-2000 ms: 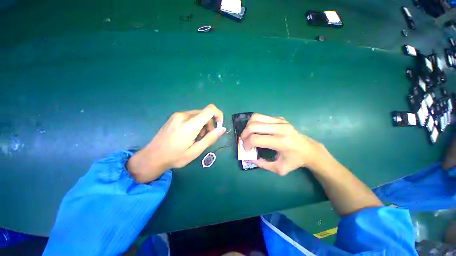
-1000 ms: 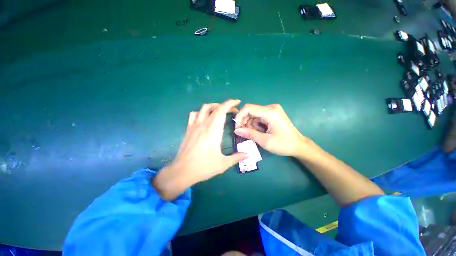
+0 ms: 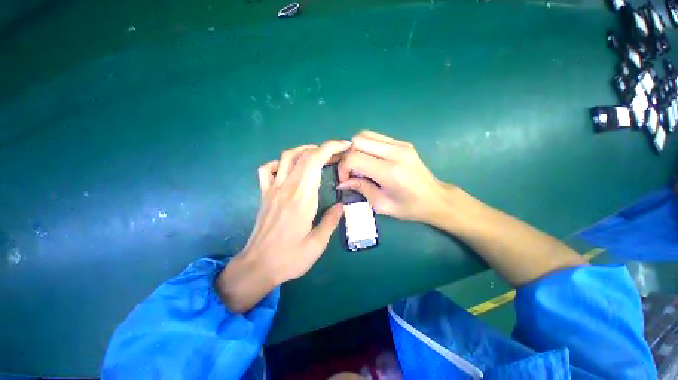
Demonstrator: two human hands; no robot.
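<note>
A small black phone body (image 3: 361, 226) with a bright white rectangle on its near half lies on the green bench in front of me. My left hand (image 3: 294, 200) is at its left side, thumb at the left edge and fingertips at the far end. My right hand (image 3: 390, 178) covers the far end, with its thumb and fingertips on it. Both hands grip the phone body. Whatever lies under the fingers is hidden. The small oval part is not visible beside the phone.
The green bench top (image 3: 186, 133) curves across the view. A small oval ring part (image 3: 288, 10) lies at the far edge. A pile of black phones with white patches (image 3: 645, 93) is at the far right. A blue sleeve (image 3: 639, 226) shows at the right edge.
The white-rimmed oval left of the phone is out of sight. My left hand has moved right onto the phone, my right hand to its far end. The view has shifted; the far phones are out of frame.
</note>
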